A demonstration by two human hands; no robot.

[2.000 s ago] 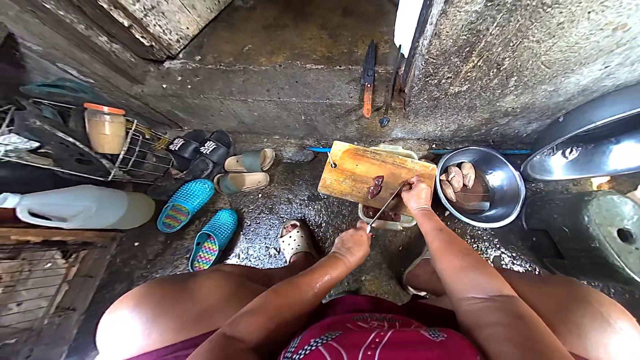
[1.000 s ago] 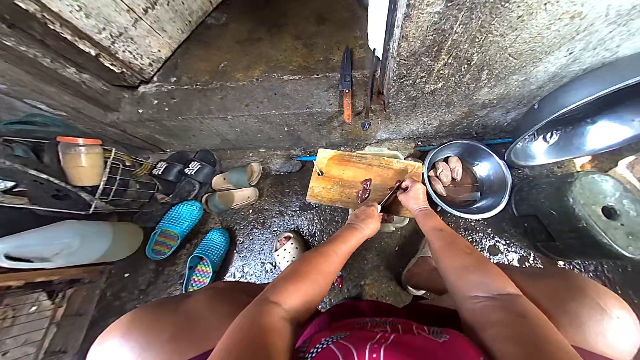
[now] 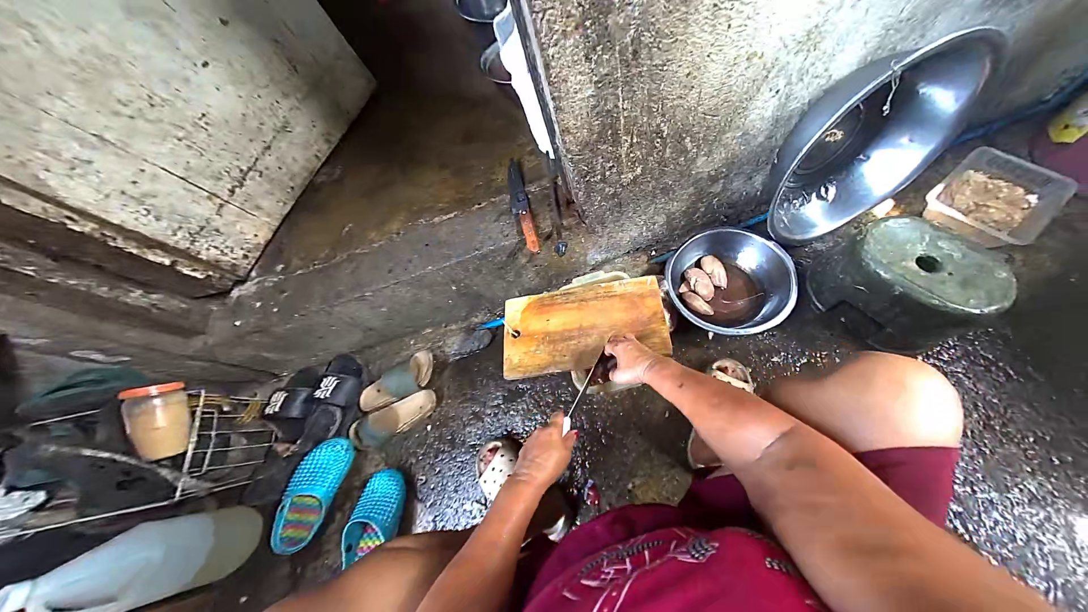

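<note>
My left hand (image 3: pixel 544 450) grips the white handle of a knife (image 3: pixel 581 396), whose blade slants up toward the near edge of a wooden cutting board (image 3: pixel 586 327). At that edge my right hand (image 3: pixel 631 359) has its fingers bent down near the blade's tip, beside dark meat (image 3: pixel 605 369); whether it pinches anything is hidden. The board lies across a light plastic container (image 3: pixel 614 388), mostly covered. To the right, a steel bowl (image 3: pixel 786 310) holds several pale brown pieces (image 3: pixel 699 283) in reddish liquid.
A large steel basin (image 3: pixel 892 136) leans on the wall behind an upturned green stool (image 3: pixel 935 263) and a plastic tub (image 3: pixel 1050 204). An orange-handled knife (image 3: pixel 527 223) lies on the concrete ledge. Slippers (image 3: pixel 313 493), a wire rack (image 3: pixel 225 442) and a jug (image 3: pixel 153 557) are at left.
The dark piece that lay on the board is no longer on its top. My left hand has drawn back from the board with the knife. The view has shifted.
</note>
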